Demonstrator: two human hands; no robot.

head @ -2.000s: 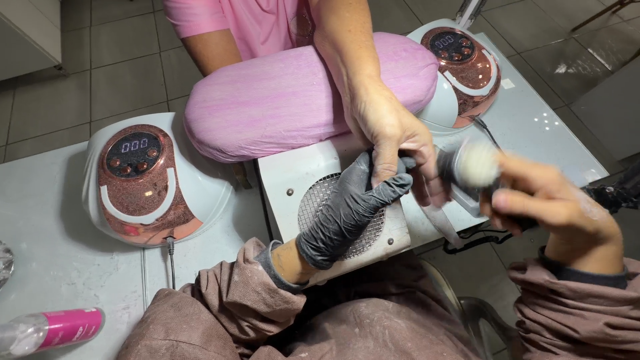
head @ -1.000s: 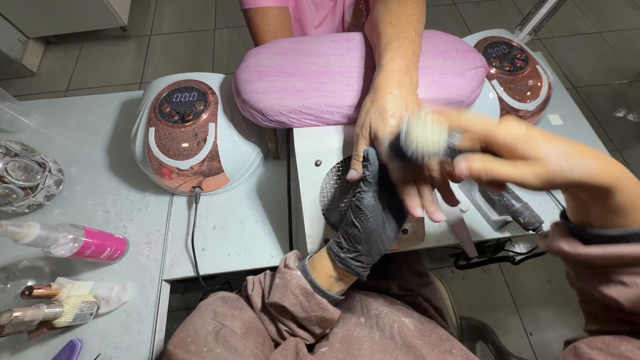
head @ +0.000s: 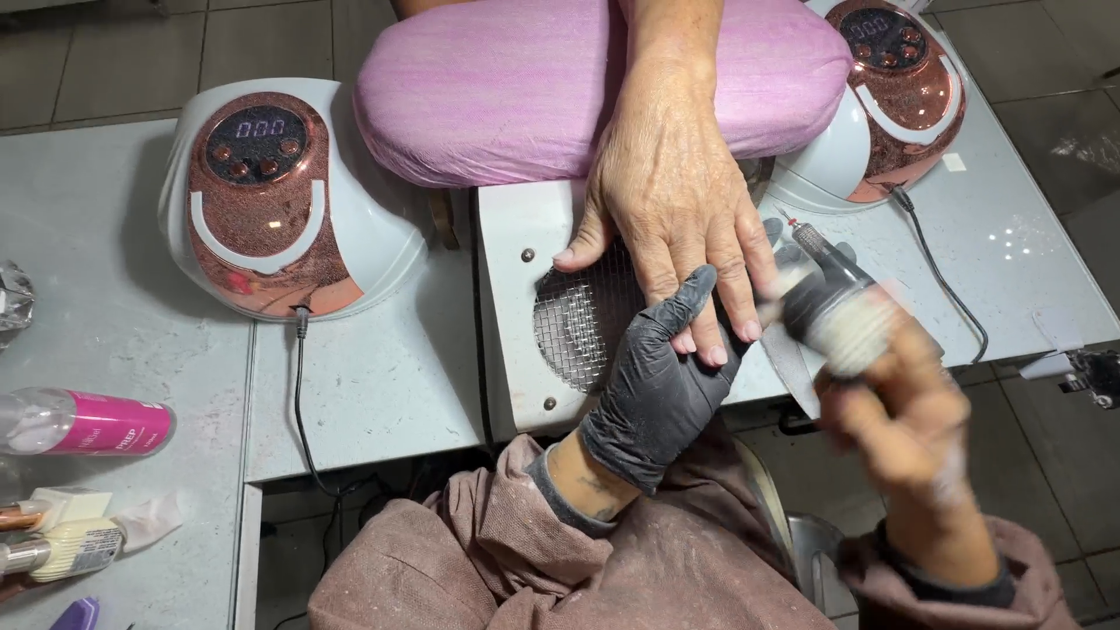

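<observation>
My left hand (head: 665, 381), in a black glove, holds the fingers of another person's hand (head: 674, 192), which lies palm down with its wrist on a pink padded armrest (head: 490, 87). Beneath the hands is a white dust collector (head: 507, 306) with a round metal grille (head: 573, 328). My bare right hand (head: 910, 411), blurred by motion, grips a round brush (head: 844, 328) with pale bristles and a dark part, just right of the person's fingertips. Behind the brush, an electric nail drill handpiece (head: 818, 249) and a grey nail file (head: 790, 372) lie on the table.
Nail lamps stand left (head: 262, 210) and right (head: 906, 87), each with a cable. At the left edge are a pink-labelled bottle (head: 109, 423), a cream bottle (head: 79, 549), a crumpled wipe (head: 150, 522), a purple object (head: 77, 615) and a glass item (head: 13, 297).
The brush has moved from over the back of the person's hand to the right of the fingertips, still in my right hand. My left hand still holds the person's fingers. The view has shifted closer.
</observation>
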